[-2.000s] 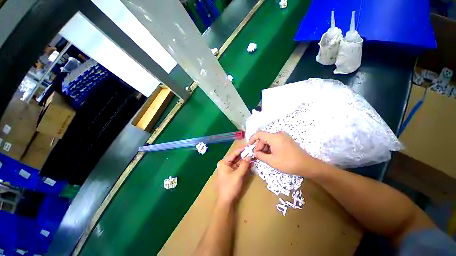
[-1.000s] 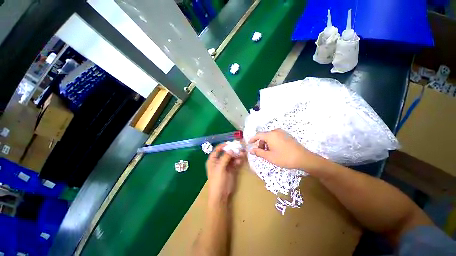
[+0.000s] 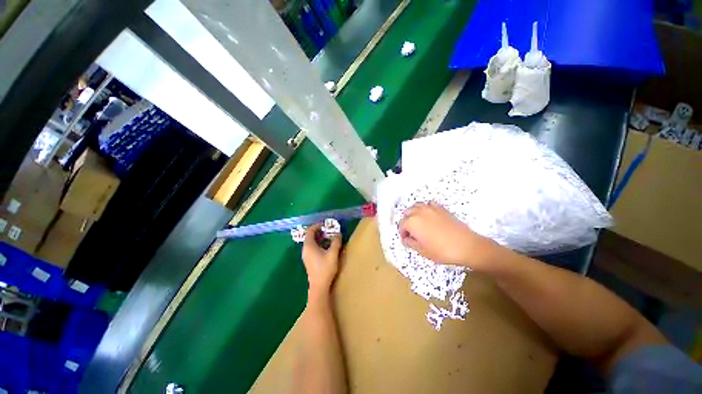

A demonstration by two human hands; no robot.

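Note:
My left hand (image 3: 322, 254) is over the green belt, with thumb and fingertip around a chunky white assembly (image 3: 331, 226). A second white assembly (image 3: 299, 233) sits just left of the fingertips, by the clear bluish bar (image 3: 265, 225) with a red end. My right hand (image 3: 435, 235) is over the heap of small white parts (image 3: 431, 281) at the mouth of the crumpled clear plastic bag (image 3: 531, 192). Its fingers are curled together; whether they pinch a small part cannot be seen.
More white assemblies lie farther up the belt (image 3: 223, 308), and one (image 3: 174, 388) is at the bottom edge. A scuffed pale post (image 3: 308, 100) slants down to the bar. Brown cardboard (image 3: 431, 362) lies under my forearms. Two wrapped bottles (image 3: 529, 85) stand beyond the bag before a blue sheet (image 3: 600, 38).
My left hand has moved left from the bag mouth to the belt units by the bar. The hands are now farther apart. Upstream units have come down the belt.

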